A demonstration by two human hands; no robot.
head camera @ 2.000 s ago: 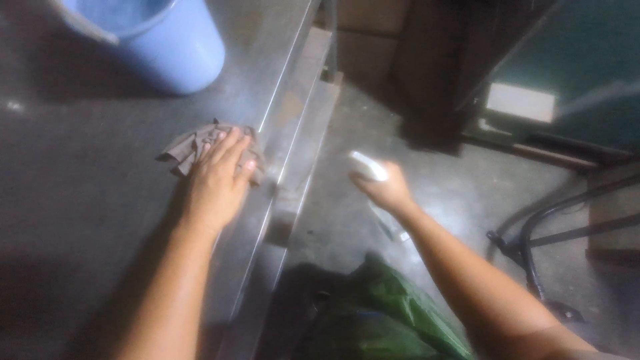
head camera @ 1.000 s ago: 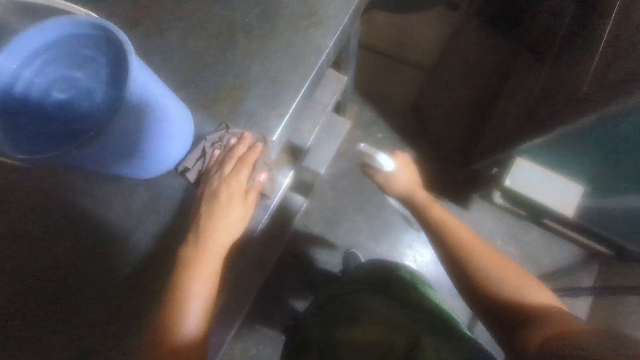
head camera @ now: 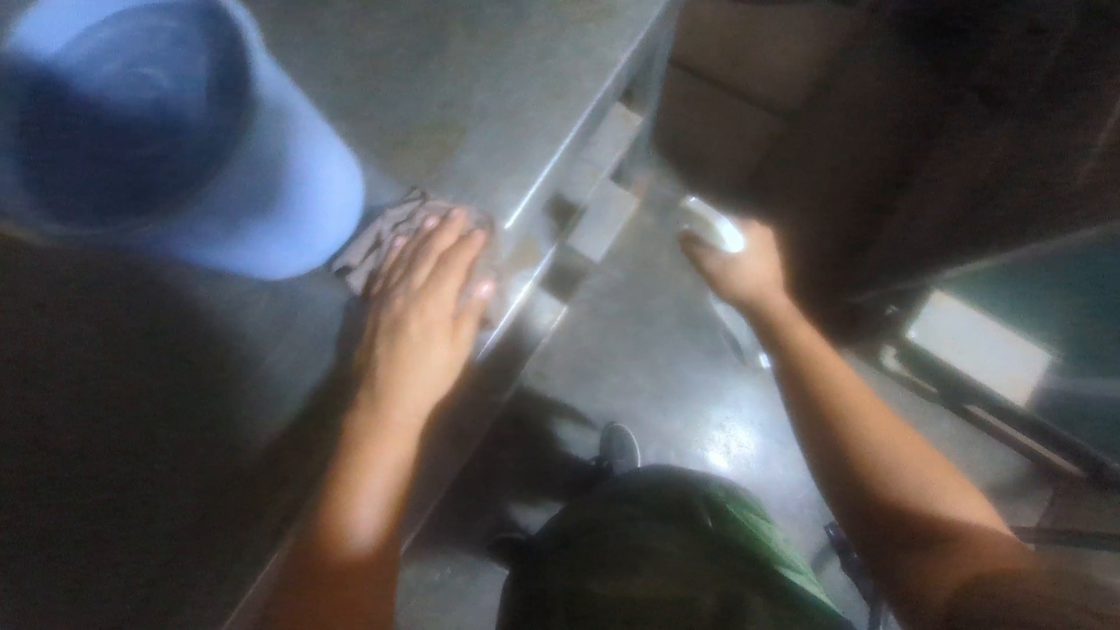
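My left hand lies with its fingers over a crumpled, patterned grey-brown cloth, pressed on a dark metal table near its edge. Whether the fingers grip the cloth I cannot tell, since the hand covers part of it. Just left of the cloth stands a blue plastic bucket, its inside in shadow. Over the floor beyond the table edge, my right hand is closed around a white object, perhaps a spray bottle; its lower part shows faintly below the hand and is blurred.
Pale blocks or ledges lie along the table's side. At the right are a dark green surface with a white rectangular piece and a black metal frame. A shoe and green clothing show below.
The view has shifted, and the bucket now fills more of the upper left. The cloth and my left hand are closer beside the bucket than two seconds ago. The white object stays in my right hand.
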